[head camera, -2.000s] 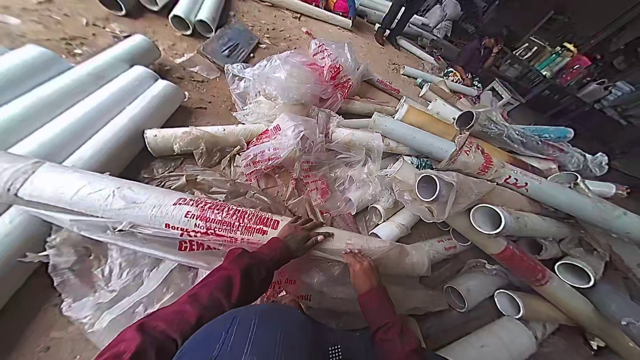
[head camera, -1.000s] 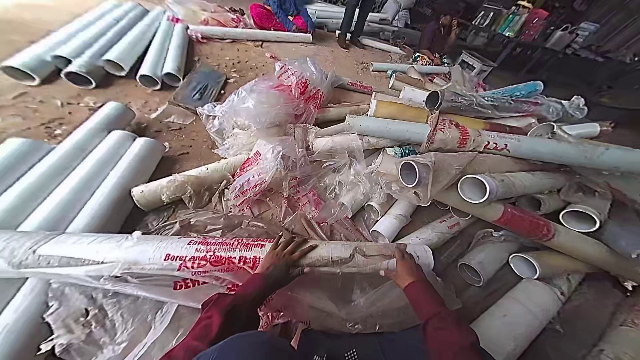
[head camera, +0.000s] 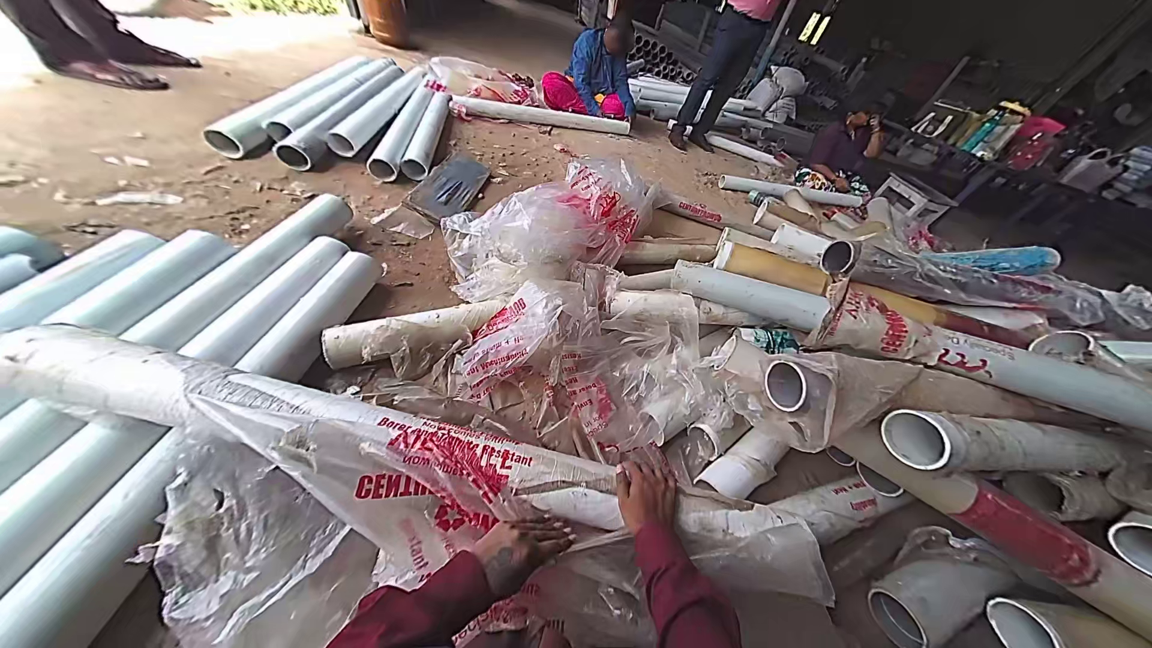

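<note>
A long pipe (head camera: 270, 396) wrapped in clear plastic sheeting with red print runs from the left edge to the lower middle. My left hand (head camera: 522, 544) lies on the loose printed plastic sheet (head camera: 432, 477) along the pipe's near side, fingers pointing right; whether it pinches the film is unclear. My right hand (head camera: 646, 495) rests over the top of the wrapped pipe, fingers bent on it, with the thumb side hidden. Beyond the hands sits a crumpled heap of clear and red-printed plastic film (head camera: 549, 360), mixed with brown wrapping.
Pale pipes (head camera: 225, 297) lie side by side at left, under the wrapped pipe's far end. Many loose pipes (head camera: 990, 441) crowd the right. More pipes (head camera: 333, 117) and a dark flat slab (head camera: 450, 187) lie farther back. Several people are behind, one a seated person in blue (head camera: 594, 76).
My left hand has moved from the top of the wrapped pipe to the plastic on its near side. My right hand now lies over the pipe's top. The view has shifted.
</note>
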